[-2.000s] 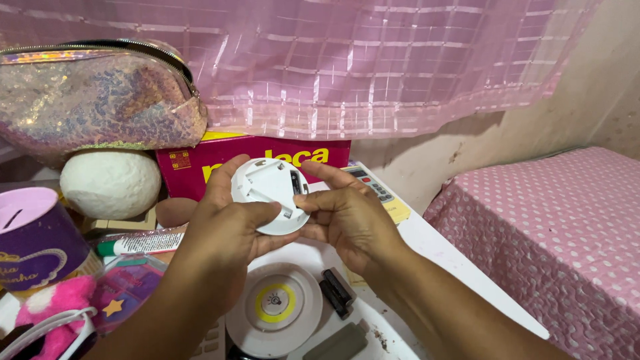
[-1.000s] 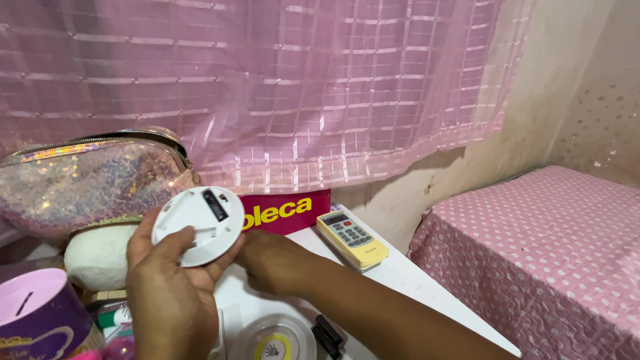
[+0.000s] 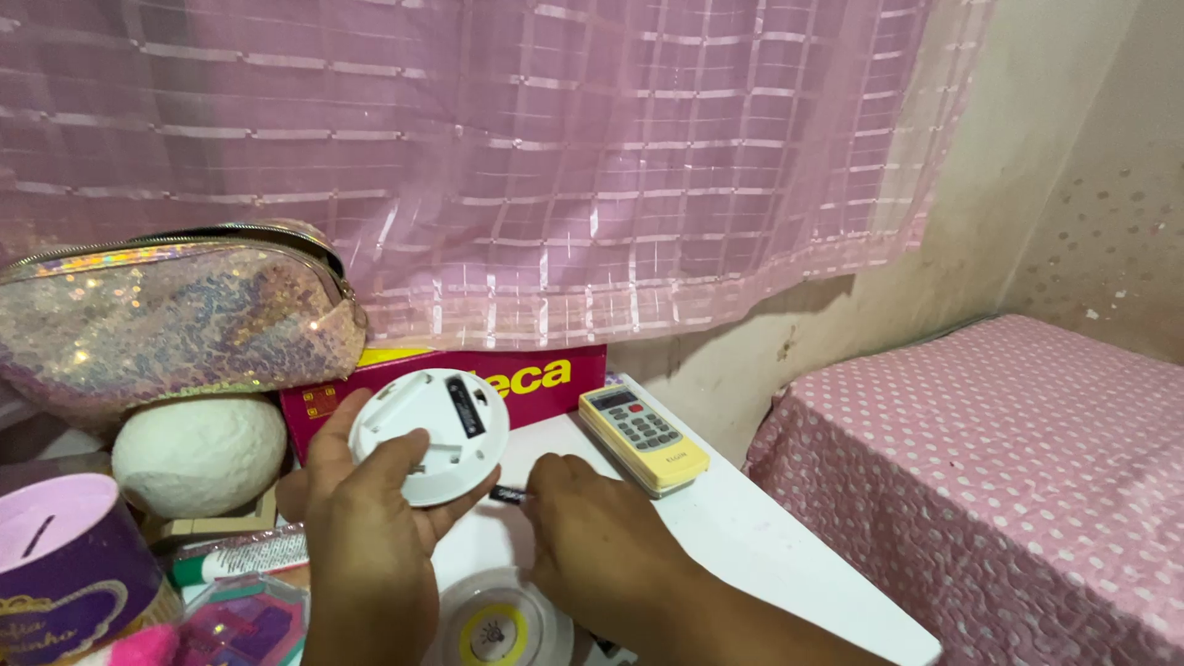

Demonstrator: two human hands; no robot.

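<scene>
My left hand [image 3: 375,518] holds a round white plastic battery-powered device [image 3: 430,435] with its open back facing me, the thumb on its lower left part. One black battery [image 3: 464,407] sits in a slot at the upper right of the device; other compartments show no battery. My right hand [image 3: 592,536], just right of the device, pinches a second black battery [image 3: 508,494] whose end sticks out from the fingertips. Below lies another round white device [image 3: 495,634] with a yellow ring, partly hidden by my right wrist.
A yellow keypad device [image 3: 643,439] lies at the white table's [image 3: 786,573] back. A magenta box [image 3: 555,388], a sequined pouch [image 3: 185,314], a white rounded object [image 3: 199,453], a purple tin [image 3: 69,573], a green-capped tube [image 3: 245,557] and a makeup palette [image 3: 245,620] stand around. Pink-covered furniture [image 3: 1008,481] is on the right.
My right hand has left the device and now shows a battery at its fingertips. My left hand still holds the device, which sits further left than at first. The view has tilted up.
</scene>
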